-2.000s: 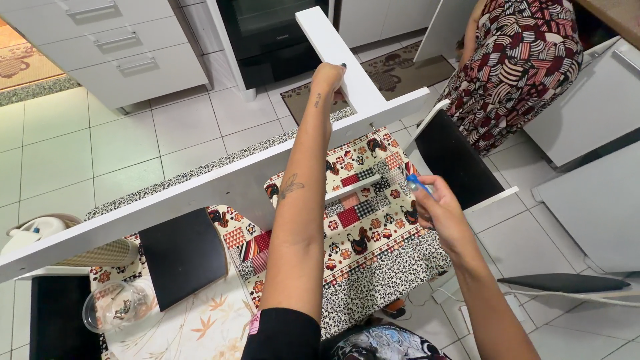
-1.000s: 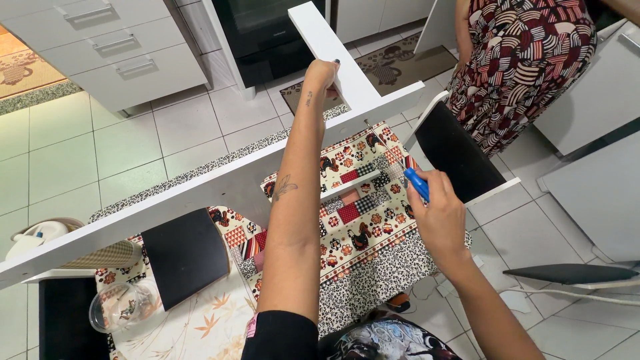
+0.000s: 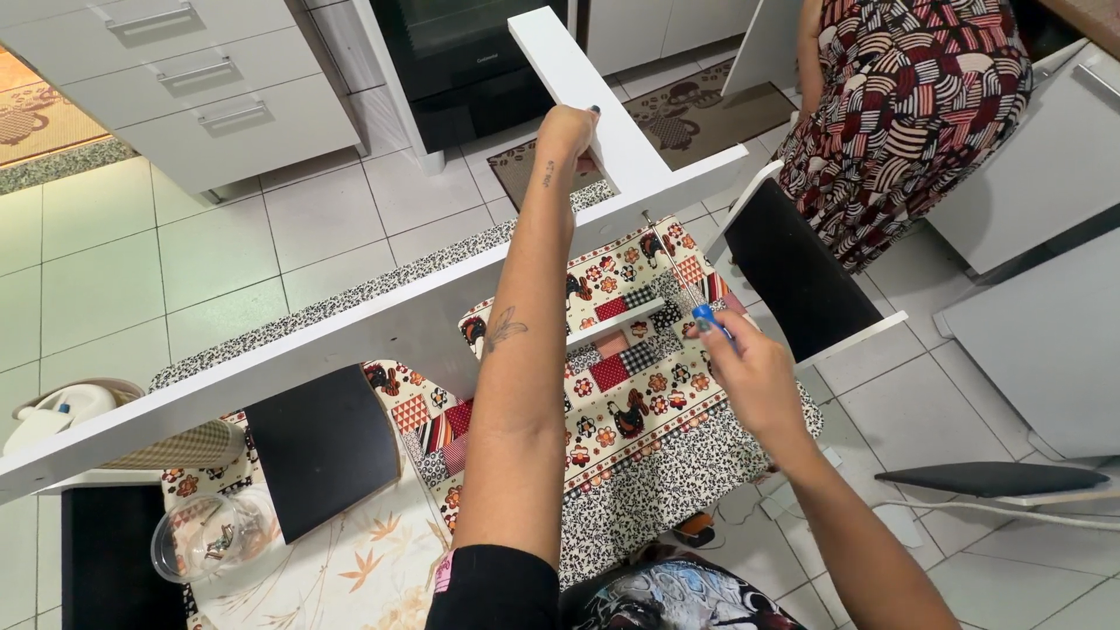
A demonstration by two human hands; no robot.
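Note:
My left hand point(image 3: 567, 136) reaches across a long white board point(image 3: 420, 297) and grips the edge of a shorter white board point(image 3: 604, 105) that joins it at an angle. In my right hand point(image 3: 748, 372) is a screwdriver point(image 3: 707, 317) with a blue handle and a long metal shaft. Its tip meets a screw point(image 3: 647, 215) in the near face of the long board, close to its right end. Below lies a table with a patchwork-print cloth point(image 3: 647, 385). My left forearm hides part of the long board.
A clear plastic tub point(image 3: 197, 538) with small metal pieces and a black panel point(image 3: 324, 451) lie at the left. Black-seated chairs point(image 3: 796, 262) flank the table. A person in a patterned dress point(image 3: 901, 114) stands at the upper right. An oven point(image 3: 472, 61) and drawers point(image 3: 192, 79) stand beyond.
My right hand has turned and the screwdriver's shaft now points up to the long board. My left hand has kept its hold on the shorter board.

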